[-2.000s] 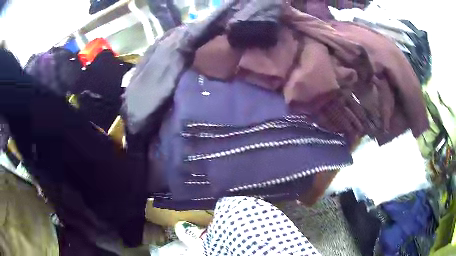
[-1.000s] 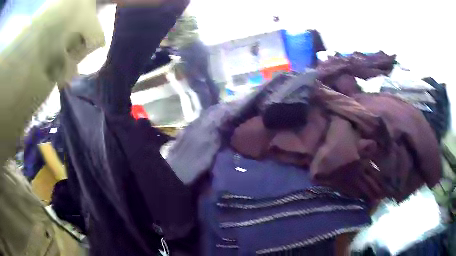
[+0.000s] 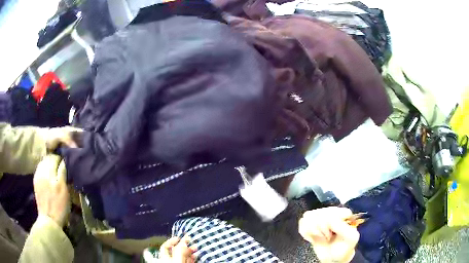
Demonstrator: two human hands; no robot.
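A dark purple-black jacket [image 3: 200, 87] lies spread over the garment heap. A white tag [image 3: 263, 199] hangs by a string at its lower edge. My right hand [image 3: 329, 232], at the lower right and away from the jacket, is closed on orange-handled thread snips [image 3: 356, 220]; the short blades point right. My left hand [image 3: 177, 251] is cut off by the bottom edge, its fingers against a black-and-white checked cloth [image 3: 223, 240]; its grip is unclear. Another person's two hands [image 3: 54, 180], in beige sleeves, are at the jacket's left end.
Maroon-brown garments [image 3: 339, 56] lie behind and right of the jacket. Navy pieces with white stitching [image 3: 164, 198] are under it. A whitish plastic bag [image 3: 360, 162] and a dark bag of blue items [image 3: 393, 218] are at right, near a silver-black motor [image 3: 443, 154] and something yellow [image 3: 459, 180].
The dark jacket, raised at the left a second ago, now lies across the heap. Both my hands and the snips have come into view at the bottom. The view has shifted.
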